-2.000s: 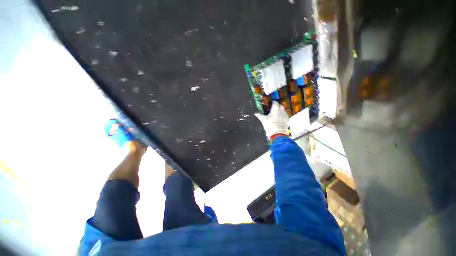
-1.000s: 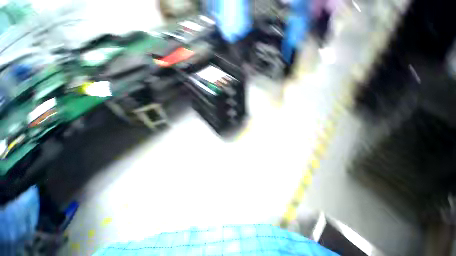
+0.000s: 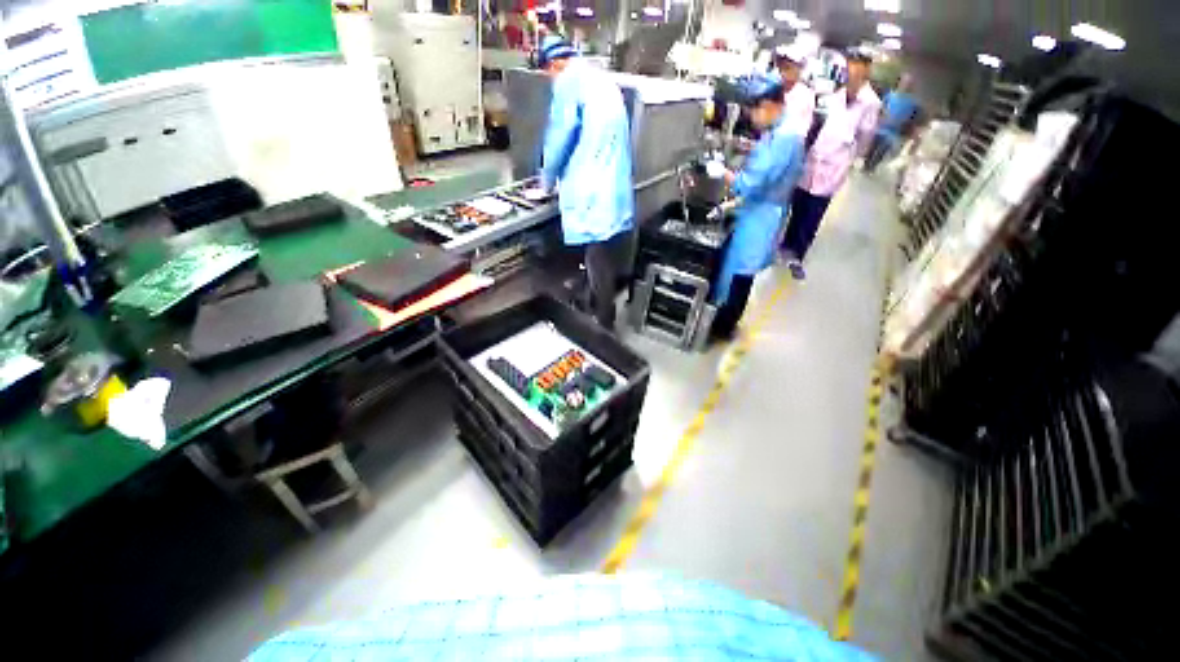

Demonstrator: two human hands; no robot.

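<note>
Neither of my hands is in the picture. Nearest in front of me, a stack of black plastic crates (image 3: 550, 485) stands on the floor. An assembled board (image 3: 550, 369) lies in the top crate, component side up, with a white plate, orange parts and green edges. To the left, a green circuit board (image 3: 188, 279) lies on the green-topped bench (image 3: 78, 472). Thick black foam pads (image 3: 262, 321) lie beside it, one on an orange-red sheet (image 3: 434, 303). A round silver pot (image 3: 80, 382) with yellow near its base stands by a crumpled white cloth (image 3: 140, 411).
A stool (image 3: 315, 486) stands under the bench. A person in a blue smock (image 3: 591, 149) works at a line with boards. Another blue-smocked person (image 3: 764, 188) stands by a black crate, others behind. Yellow lines (image 3: 692, 446) mark the floor. Dark racks (image 3: 1035, 498) stand at right.
The view has turned from the black surface, where a gloved hand touched an assembled board, to the bench and aisle. That hand and board are out of view. The picture is sharper now.
</note>
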